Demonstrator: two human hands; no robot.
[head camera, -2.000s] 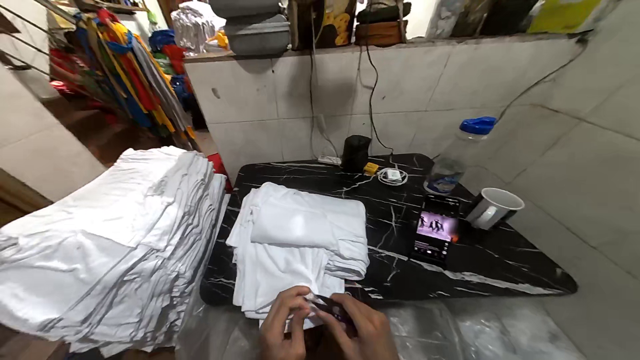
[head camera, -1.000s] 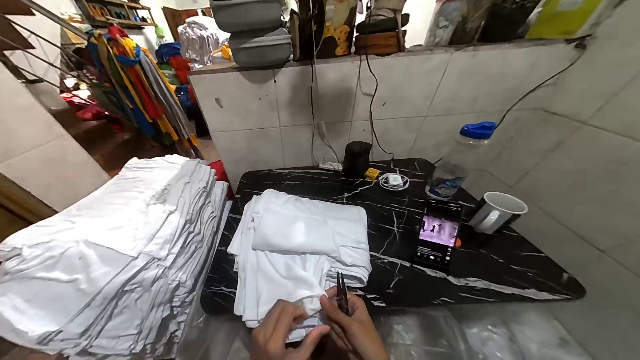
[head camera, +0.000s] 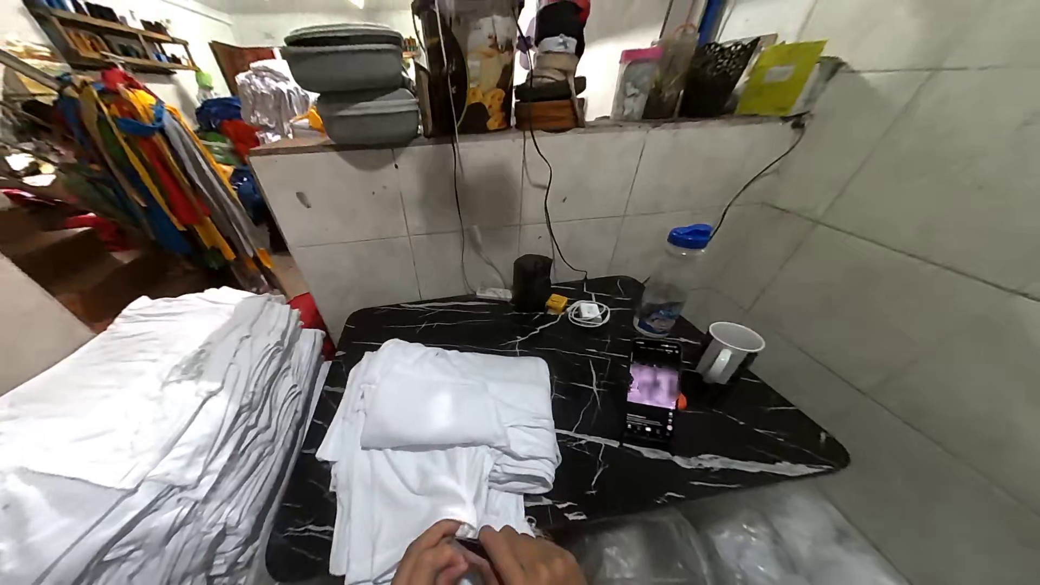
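Observation:
Both my hands are at the bottom centre, close together over the near end of a stack of folded white cloth (head camera: 431, 487). My left hand (head camera: 439, 556) pinches the edge of the white cloth. Beside it, my right hand (head camera: 528, 556) has its fingers bent at the same edge; a small dark part shows between the hands, but the tool seen earlier cannot be made out. The white stack lies on a black marble-patterned table (head camera: 593, 463). To its left rises a taller pile of white cloth (head camera: 187, 406).
A lit phone (head camera: 652, 390) stands on the table's right side, near a mug (head camera: 729, 353) and a blue-capped plastic bottle (head camera: 662, 292). A coiled white cable (head camera: 588, 314) and a black cylindrical object (head camera: 532, 283) sit at the back. Clear plastic bags (head camera: 731, 544) lie beyond the table's near edge.
The dark tweezers-like tool that pointed up from my right hand a second ago no longer shows plainly. My hands have drawn together and lower in the view.

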